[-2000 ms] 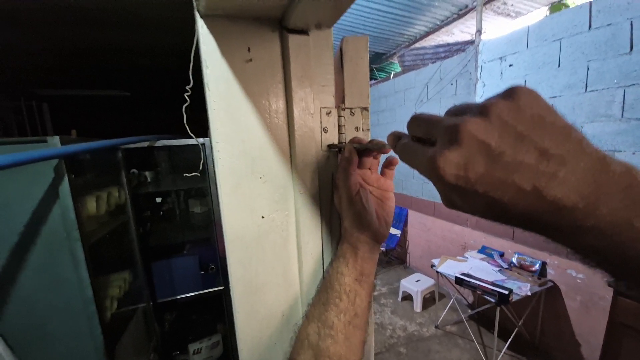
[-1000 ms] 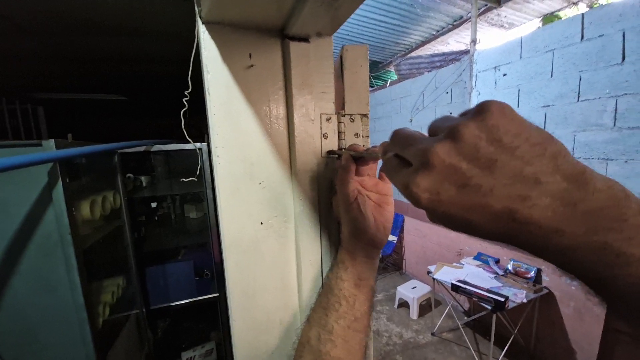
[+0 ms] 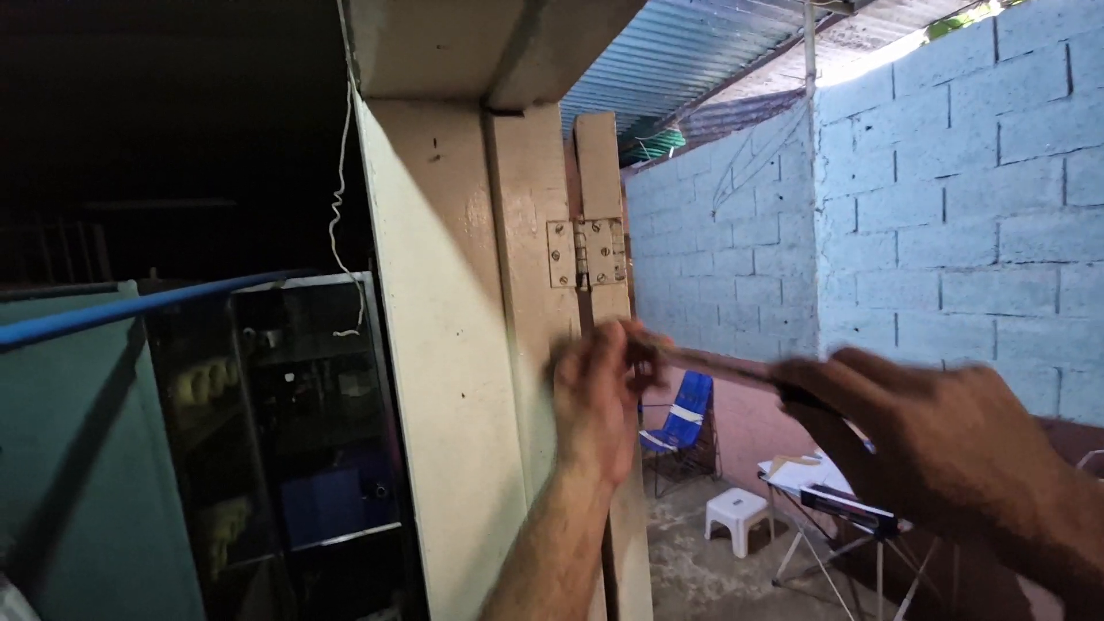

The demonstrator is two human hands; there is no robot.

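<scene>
A metal butt hinge [image 3: 586,254] with several slotted screws joins the painted wooden door frame [image 3: 535,224] to a narrow wooden edge at its right. Just below the hinge, my left hand [image 3: 597,388] is raised with bent, blurred fingers around the far end of a slim tool. My right hand [image 3: 914,440], at the right, grips the near end of this tool [image 3: 720,364], which looks like a screwdriver and lies roughly level between both hands. Motion blur and the fingers hide its tip. Whether the left fingers also hold something small cannot be told.
Left of the frame hangs a thin white cord [image 3: 335,216], with a blue pipe [image 3: 172,297] and a dark shelf unit beyond. Behind my hands are a white stool [image 3: 739,515], a blue chair [image 3: 686,405], a folding table [image 3: 815,483] with papers, and a block wall.
Both hands have come down from the hinge's lower edge, which they partly covered before. The tool's shaft now shows between them, and the hands are farther apart.
</scene>
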